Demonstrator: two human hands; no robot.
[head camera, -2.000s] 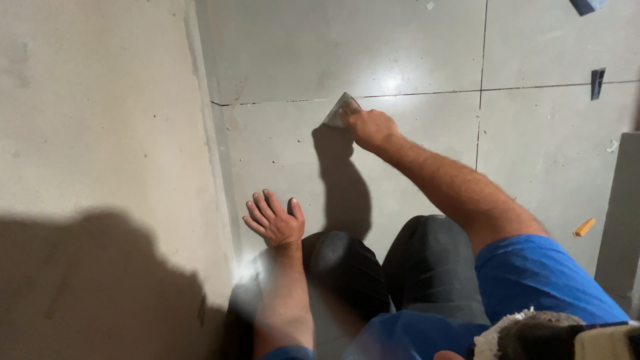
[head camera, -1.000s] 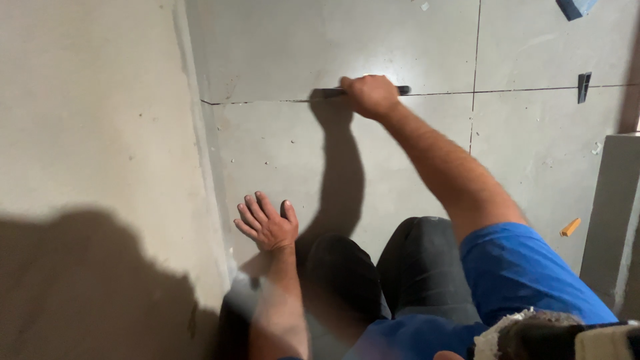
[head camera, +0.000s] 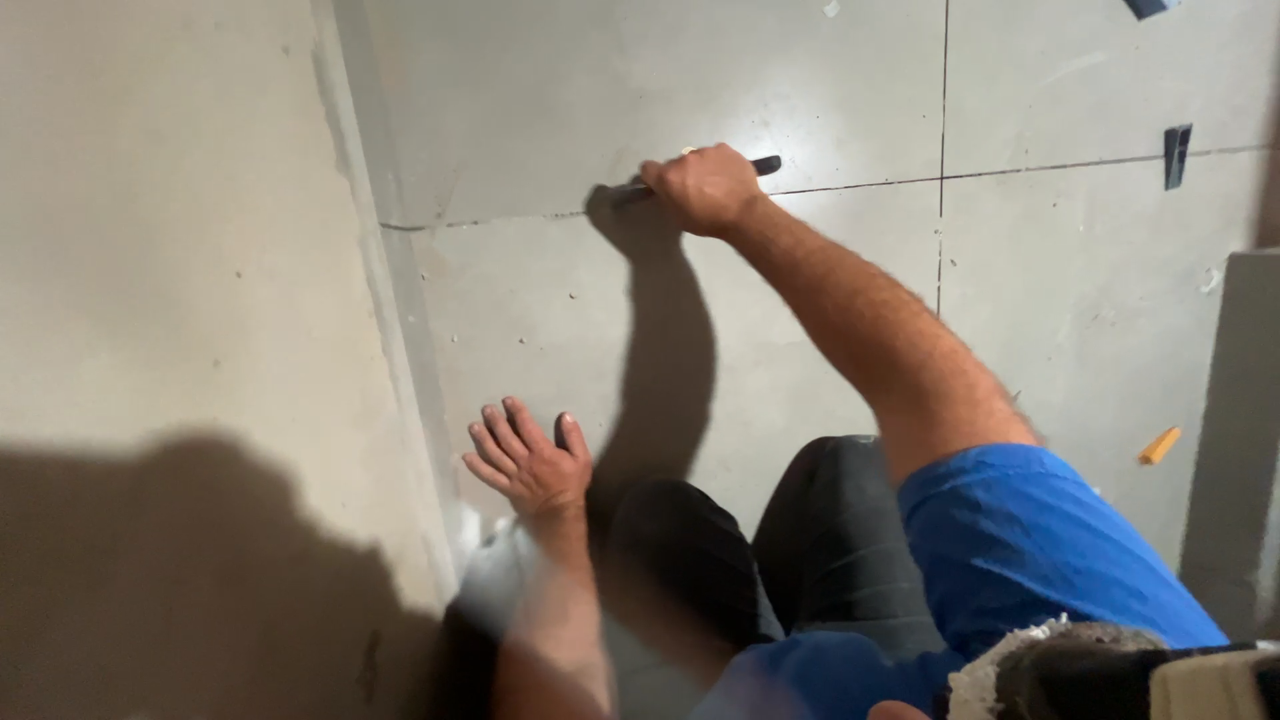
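Observation:
My right hand (head camera: 705, 190) is closed around the dark handle of a hand tool (head camera: 768, 165), held over the joint between large grey floor tiles (head camera: 820, 290). In an earlier view the tool shows a flat, triangular blade like a putty knife's; now the hand and shadow hide most of it. The handle's rounded end sticks out to the right of the fist. My left hand (head camera: 530, 460) holds nothing; its fingers are spread, palm down on or just over the tile near the wall.
A plain wall (head camera: 200, 250) runs along the left. Black wedges (head camera: 1177, 157) sit at the upper right, one across the joint. An orange wedge (head camera: 1160, 445) lies at the right, beside a grey raised block (head camera: 1230, 430). Small crumbs dot the tiles.
The tool has turned in my right hand: its broad blade showed two seconds ago, and now it appears edge-on with the handle pointing right. My left hand has stayed near the wall.

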